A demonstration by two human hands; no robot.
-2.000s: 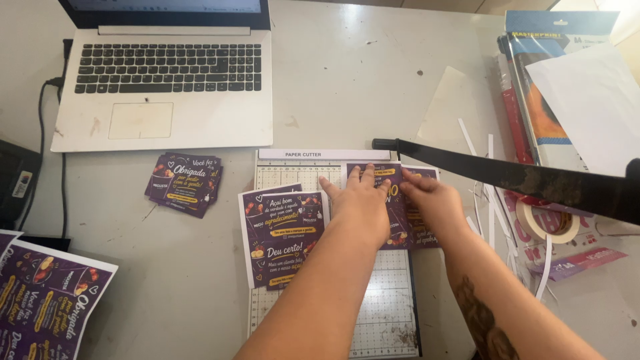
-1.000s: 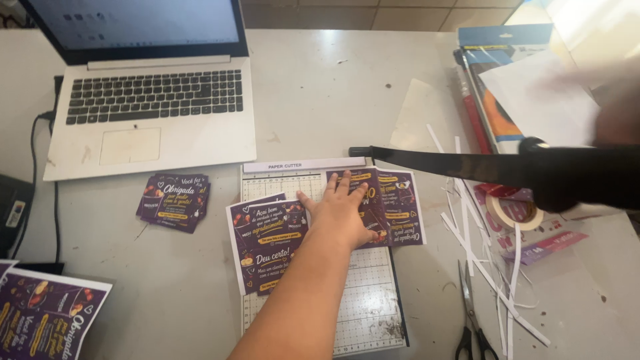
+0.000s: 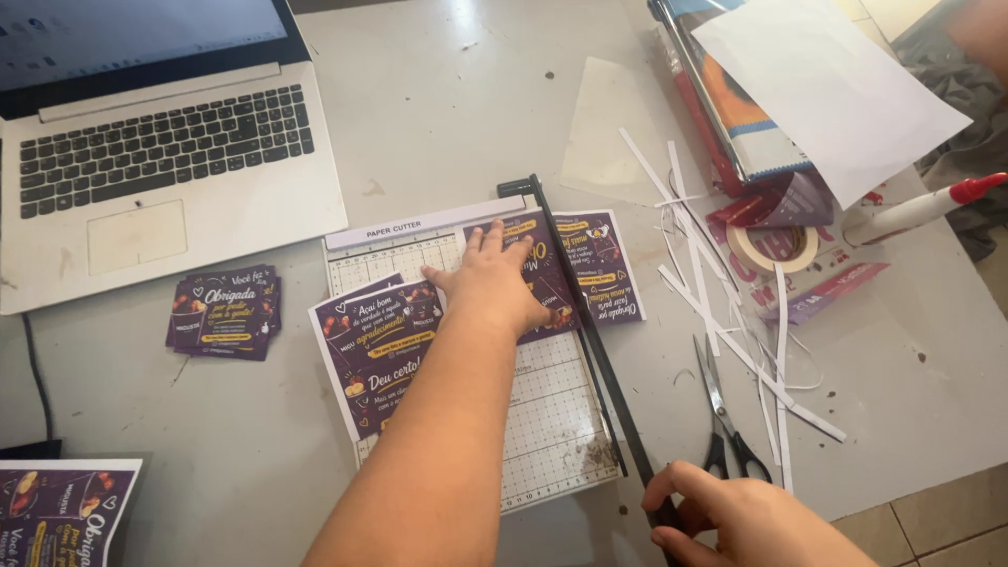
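Observation:
My left hand lies with spread fingers on a purple printed sheet, pressing it on the paper cutter. The cutter's long black blade arm is down across that sheet, part of which shows beyond the arm. My right hand grips the handle at the arm's near end. Another purple printed sheet with white margins rests on the cutter's left side, partly behind my left forearm.
An open laptop and a stack of purple cards are at left, more printed sheets at lower left. Scissors, paper strips, masking tape, a glue bottle and packages lie at right.
The raised blade arm has come down over the purple sheet. My right hand has moved from the sheet to the arm's handle. My left hand stays on the sheet. The view has shifted.

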